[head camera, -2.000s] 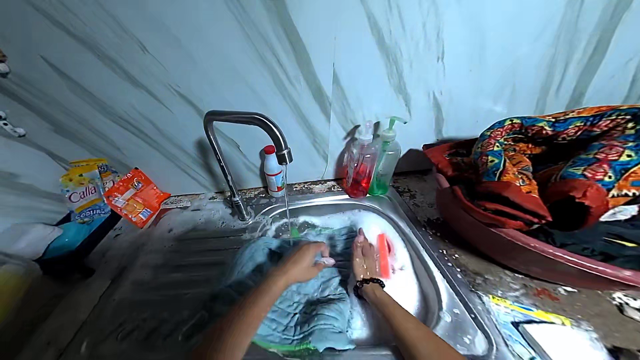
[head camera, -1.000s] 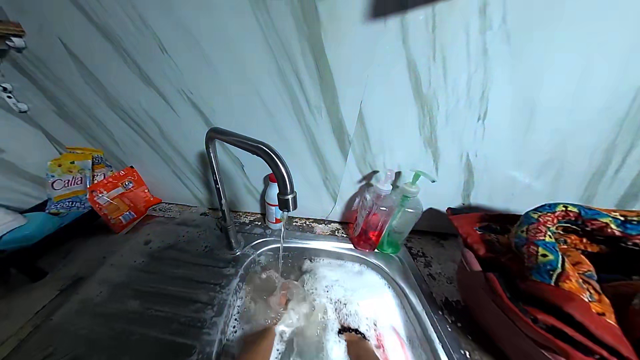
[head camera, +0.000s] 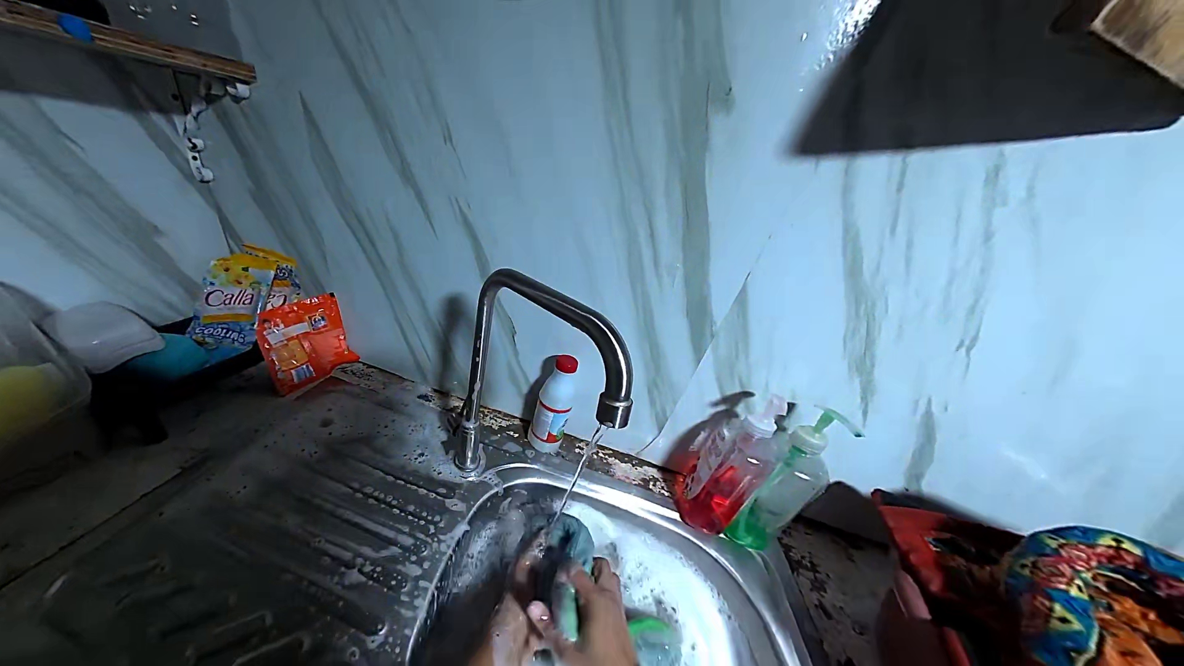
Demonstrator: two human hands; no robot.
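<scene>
Water runs from the curved metal faucet (head camera: 555,319) into the stainless steel sink (head camera: 740,592), which holds white suds. Under the stream, my left hand (head camera: 523,573) and my right hand (head camera: 592,610) are close together on a wet, dark blue-green cloth (head camera: 572,546). The fingers of my right hand bend round its near side; blur hides part of my left hand's hold. Beside my right hand, a bright green item (head camera: 652,634) lies partly in the suds; its kind is unclear.
Behind the sink stand a white bottle with a red cap (head camera: 553,407), a red-liquid pump bottle (head camera: 726,472) and a green-liquid one (head camera: 786,481). An orange packet (head camera: 303,342) is at left; patterned fabric (head camera: 1101,592) fills a basin at right.
Two seconds ago my hands were apart over a spread grey-green cloth; now they are together under the running water. The view has tilted upward.
</scene>
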